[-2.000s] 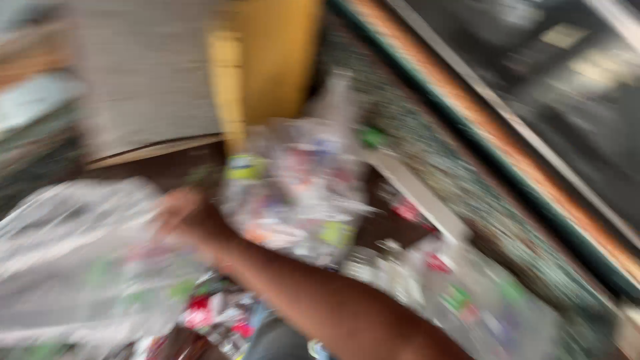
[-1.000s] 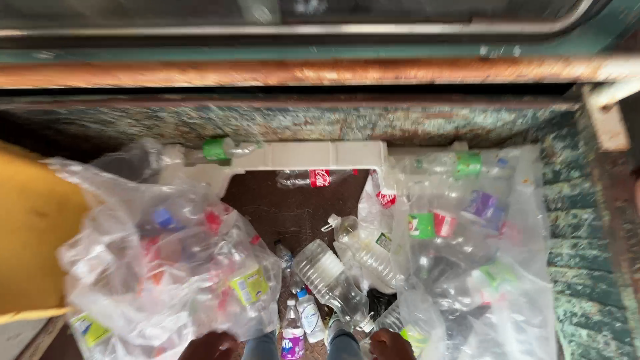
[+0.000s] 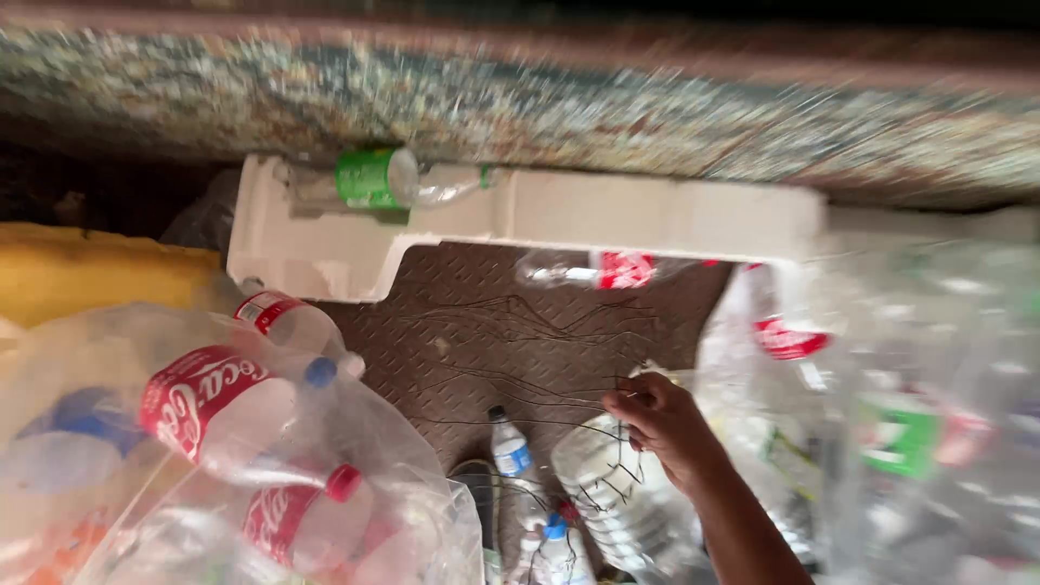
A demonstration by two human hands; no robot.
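Note:
My right hand point(image 3: 662, 418), right of centre, pinches several thin dark wires point(image 3: 520, 378) between thumb and fingers. They trail left over the brown metal floor point(image 3: 487, 325), and some bent ends hang below the hand. Under it lies a large clear ribbed plastic bottle point(image 3: 605, 479). Just left of that are a small clear bottle with a blue label point(image 3: 510, 451) and a bottle with a blue cap point(image 3: 556, 536). My left hand is out of view. At lower left, a clear plastic bag point(image 3: 422, 504) holds several bottles, among them a Coca-Cola bottle with a red cap point(image 3: 244, 414).
A white foam piece point(image 3: 650, 207) lies along the worn, speckled wall point(image 3: 569, 114), with a green-labelled bottle point(image 3: 374, 179) on it. A red-labelled bottle point(image 3: 621, 270) lies beside the foam. Another bag of bottles point(image 3: 926, 390) fills the right. A yellow object point(image 3: 106, 268) is at left.
The view has moved closer to the floor. Thin wires now show in my right hand and across the floor, where one second ago none could be made out.

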